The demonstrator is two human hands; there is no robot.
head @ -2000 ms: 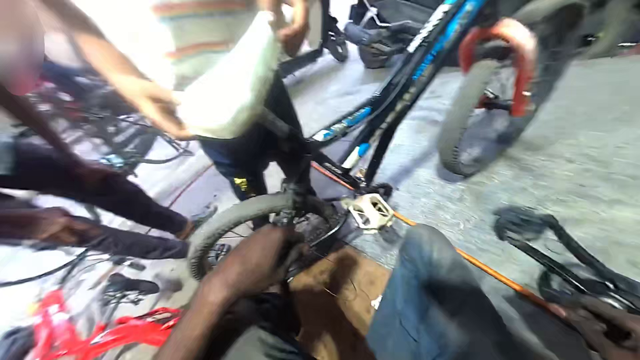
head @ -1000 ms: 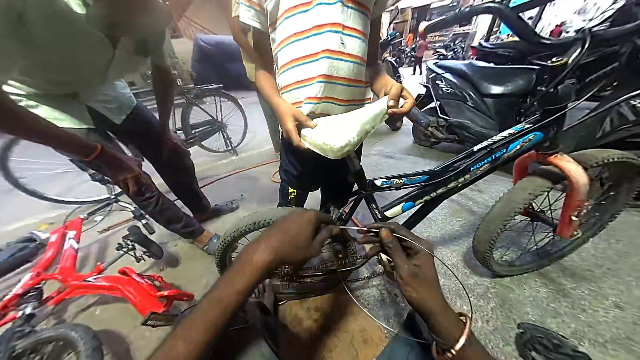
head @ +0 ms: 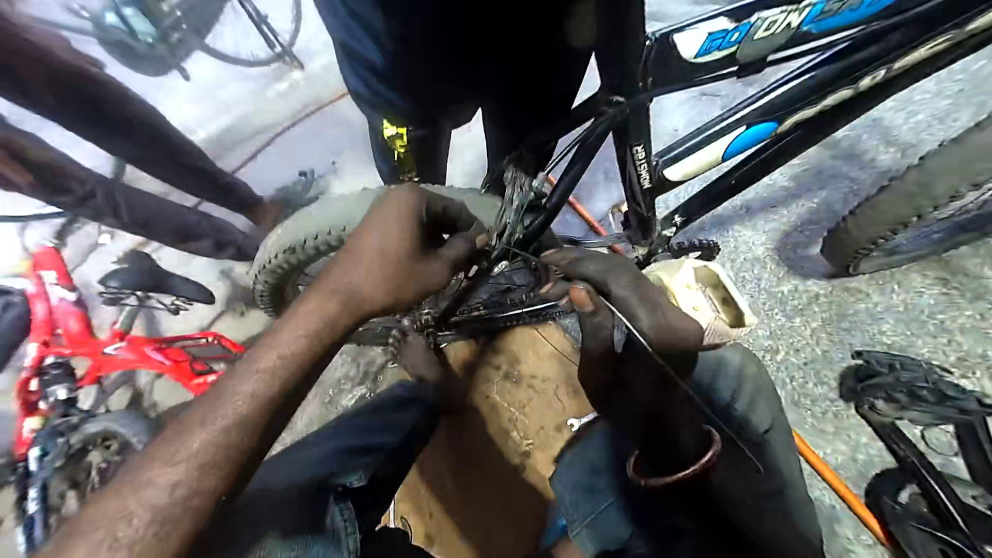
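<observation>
A thin cable (head: 674, 372) runs from the black bicycle frame (head: 577, 174) through the fingers of my right hand (head: 620, 310), which pinches it, and its free end lies over my wrist. My left hand (head: 415, 252) is at the frame's rear stays above the rear tyre (head: 302, 240), thumb and fingers together at the cable's other part; what exactly they pinch is too small to tell. The rear brake parts (head: 519, 201) are just beyond my fingertips. The chain and crank area is partly hidden below my hands.
A pale plastic container (head: 697, 298) is right of my right hand. An open-ended wrench (head: 581, 421) lies on the brown board (head: 519, 387) between my legs. A red bicycle frame (head: 116, 353) lies left, a front tyre (head: 922, 209) right. People's legs (head: 418, 85) are close behind the wheel.
My hands have moved from the loose, looped cable to the rear stays. The view has tilted down, so the person holding the white saddle shows only by the legs.
</observation>
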